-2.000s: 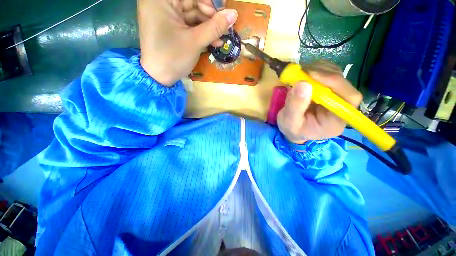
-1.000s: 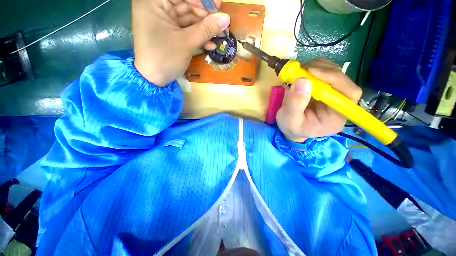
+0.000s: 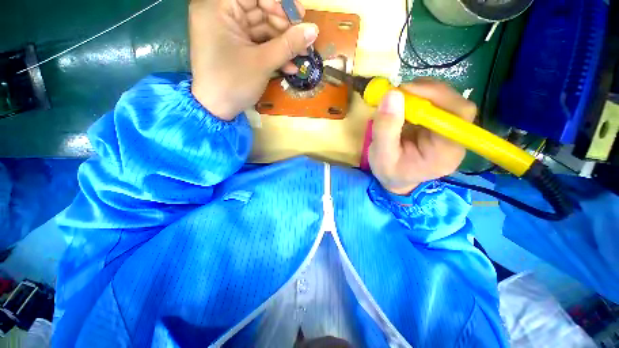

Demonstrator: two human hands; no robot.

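Note:
A small round circuit board [image 3: 303, 71] lies on an orange-brown jig plate [image 3: 333, 93] with slots at its corners. My left hand [image 3: 251, 58] pinches a narrow grey strip [image 3: 292, 10], perhaps tweezers, above the board, with fingertips at the board's left edge. My right hand [image 3: 419, 136] holds a soldering iron by its thick yellow handle [image 3: 455, 128] like a pen. The iron's metal barrel points left and its tip end is at the board's right rim. Whether the tip touches is too small to tell.
A cream board [image 3: 305, 139] lies under the jig. A pink block [image 3: 366, 145] is partly behind my right hand. A round metal tub [image 3: 453, 9] with a thin black cord stands behind. A blue box [image 3: 554, 68] is at right. A thin silvery wire [image 3: 95, 38] runs from a dark stand [image 3: 22, 81] at left.
The soldering iron and my right hand have moved left, bringing the tip end to the board's right rim. My left hand keeps its pinch, with only a slight shift in view.

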